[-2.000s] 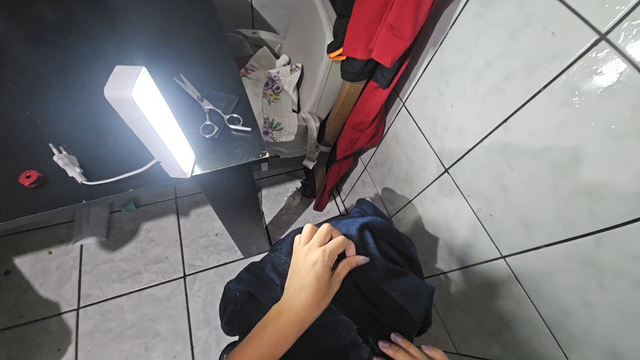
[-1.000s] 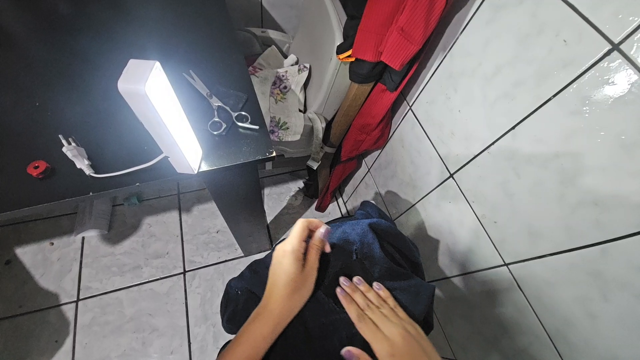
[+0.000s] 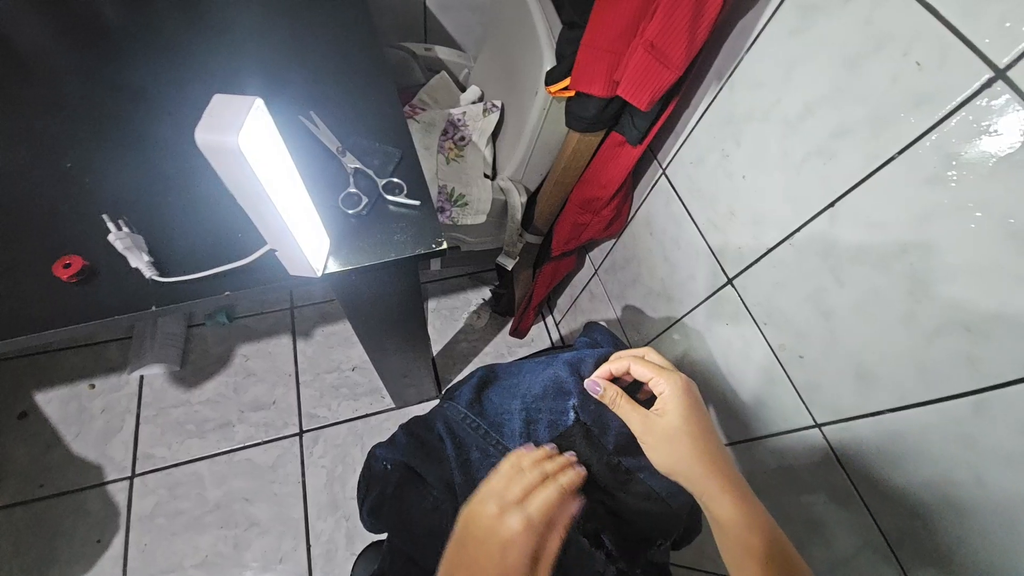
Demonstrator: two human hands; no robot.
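Dark blue denim (image 3: pixel 512 400) lies bunched below me, with a darker patch of cloth (image 3: pixel 596 456) on it. Over the denim's right part is my right hand (image 3: pixel 656 400), thumb and fingertips pinched together; whether something thin is between them cannot be told. My left hand (image 3: pixel 524 504), blurred, lies over the denim beside the dark patch, fingers together. Metal scissors (image 3: pixel 352 168) rest partly spread on the black table, beside a lit white lamp (image 3: pixel 264 184). A red spool (image 3: pixel 70 268) sits farther left on the table.
The black table (image 3: pixel 160 304) ends in a corner near the denim, with its leg (image 3: pixel 392 344) below. A white plug (image 3: pixel 128 244) and cord lie on it. Behind stand a white chair (image 3: pixel 520 88) with floral cloth (image 3: pixel 456 152) and hanging red clothing (image 3: pixel 592 208). A tiled wall (image 3: pixel 864 264) rises right.
My right hand has risen from flat on the denim to a pinch above its right part. My left hand, raised with bent fingers a second ago, is now lower over the denim.
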